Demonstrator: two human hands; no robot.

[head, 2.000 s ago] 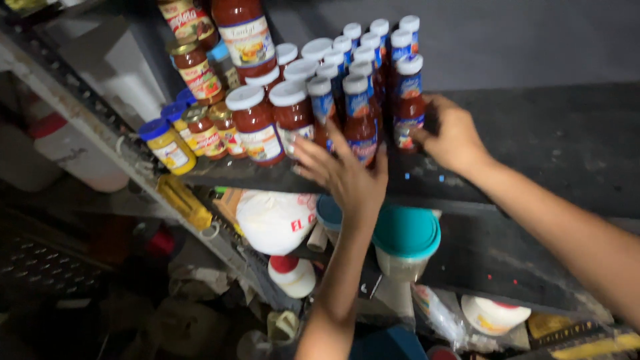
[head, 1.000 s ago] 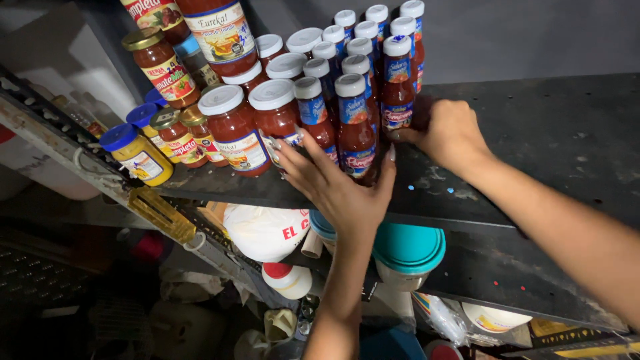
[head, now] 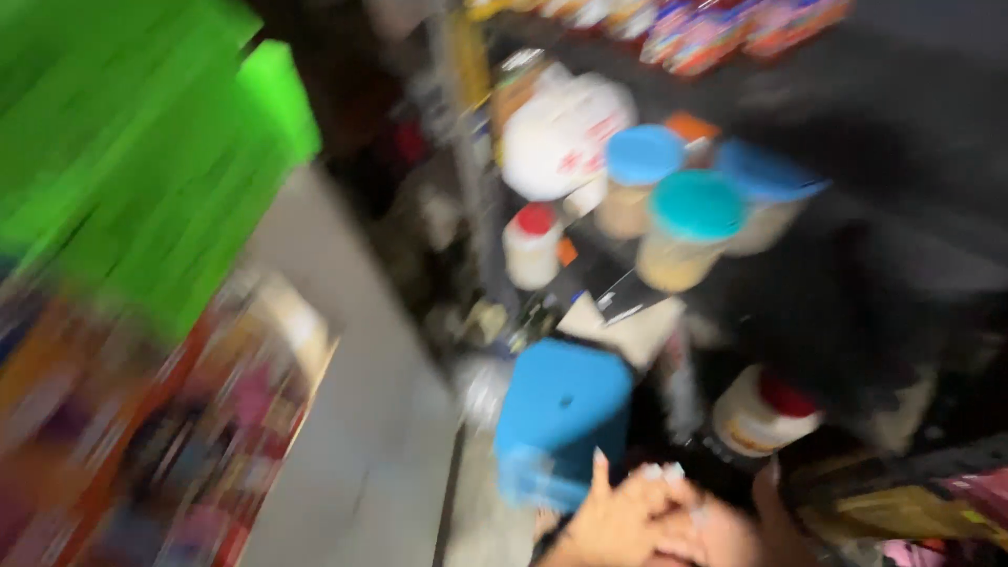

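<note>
The view is strongly blurred. At the bottom, my left hand point(head: 630, 516) has its fingers spread and overlaps my right hand point(head: 736, 524), whose thumb points up. No object shows in either hand. Just above and left of them stands a blue plastic container point(head: 563, 409). A white jar with a red lid point(head: 764, 417) lies tilted above my right hand. Higher up on the lower shelf are a tub with a teal lid point(head: 697, 209), a tub with a blue lid point(head: 644, 157), a white bag with red print point(head: 567, 134) and a white bottle with a red cap point(head: 533, 244).
Bottles of red sauce point(head: 709, 35) stand on the upper shelf, cut off by the top edge. A pale panel point(head: 346, 394) runs down left of the shelves. Bright green material point(head: 134, 142) hangs at the far left above blurred colorful goods point(head: 213, 433). A yellow post point(head: 465, 59) rises beside the shelf.
Both hands have left the sauce bottles on the upper shelf and are now low and close together. The view has swung down and left.
</note>
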